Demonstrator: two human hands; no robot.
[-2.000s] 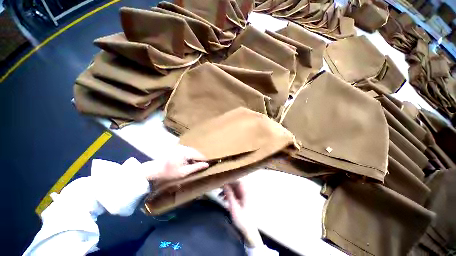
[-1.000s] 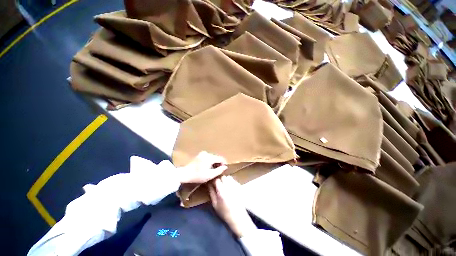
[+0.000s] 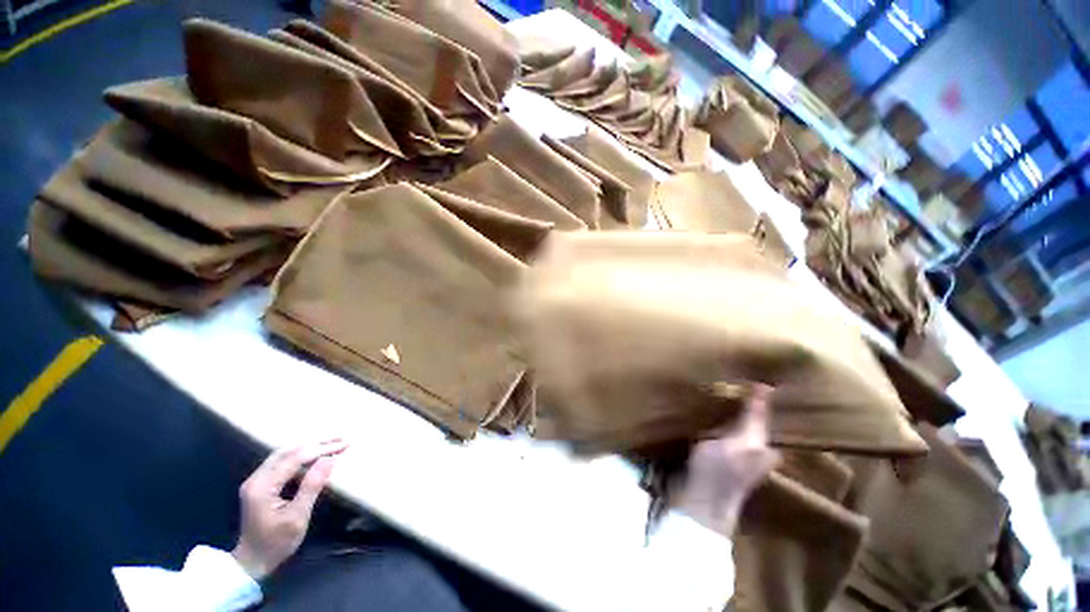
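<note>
A brown bag piece (image 3: 705, 329) is held up by my right hand (image 3: 735, 460) over the right-hand stacks. It is blurred. My right hand grips its near edge from below, with part of the fingers hidden. My left hand (image 3: 285, 502) is empty at the table's near edge, with thumb and fingers apart. Another brown bag piece (image 3: 400, 287) lies on the left-hand stack, with a small pale mark near its straight stitched edge.
A white-topped table (image 3: 442, 508) runs from near left to far right. Fanned brown stacks (image 3: 155, 215) stand at the left and more lie at the back and right. Shelves with cartons (image 3: 825, 84) stand behind. The dark floor has yellow lines (image 3: 48, 389).
The piece held in both hands has moved right and up, now in my right hand only. My left hand has let go and moved left. The view has shifted, showing more shelves.
</note>
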